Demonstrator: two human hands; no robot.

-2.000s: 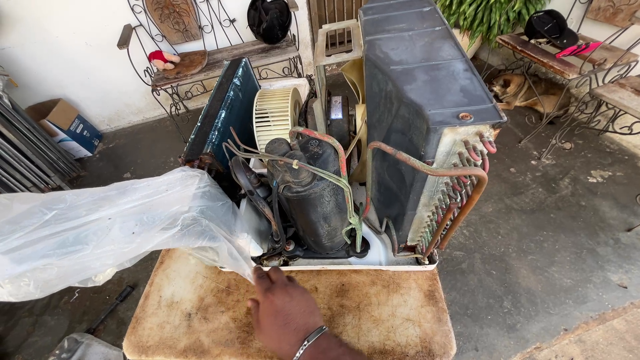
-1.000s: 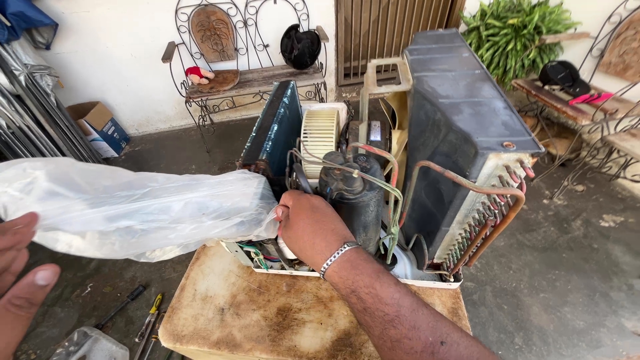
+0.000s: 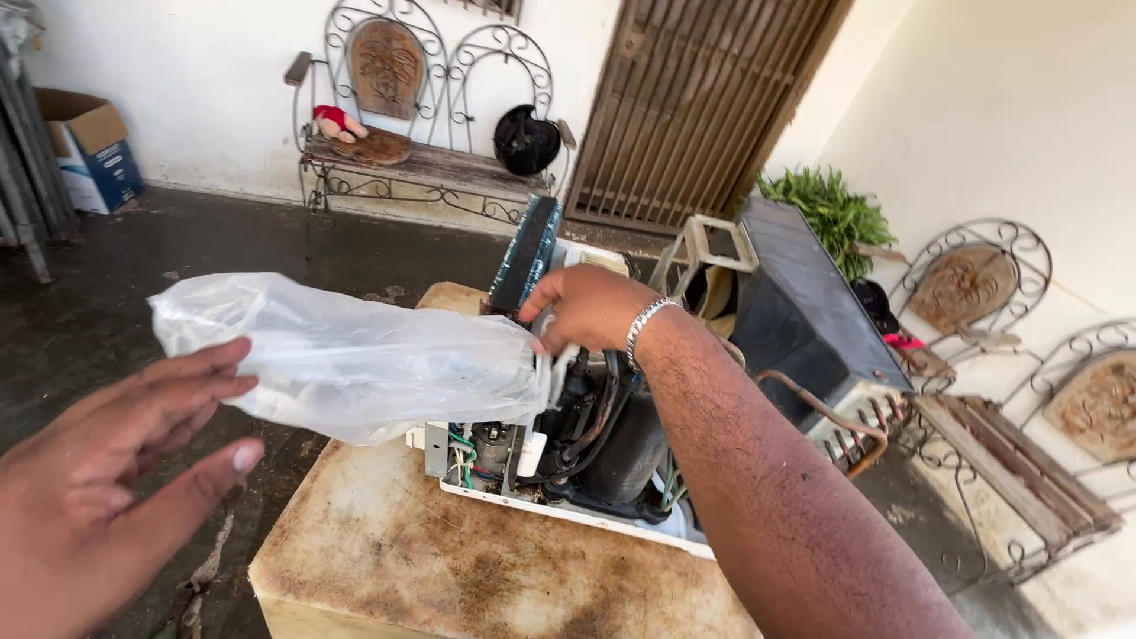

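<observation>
A translucent plastic bag (image 3: 355,355) covers the left front part of an opened window air conditioner, whose white base tray (image 3: 577,519) rests on a stained table. My right hand (image 3: 590,311), with a metal bracelet at the wrist, pinches the bag's right edge beside the evaporator coil (image 3: 525,253). Left of the bag, my left hand (image 3: 151,470) is raised with fingers spread and nothing in it. Wiring and a capacitor show below the bag. The black compressor (image 3: 621,461) stands partly behind my right forearm, near a dark metal condenser shroud (image 3: 799,293) and a bent copper pipe (image 3: 834,404).
The stained tabletop (image 3: 479,568) extends in front of the unit. Behind it are a wrought-iron bench (image 3: 435,169) with a black helmet (image 3: 526,140), a slatted door (image 3: 701,106) and a green plant (image 3: 830,209). A cardboard box (image 3: 93,146) stands at the left wall, more seats at right.
My right hand has moved from the unit's front edge up and back to the coil's side, along the bag's edge. My left hand has come into view. The view has turned.
</observation>
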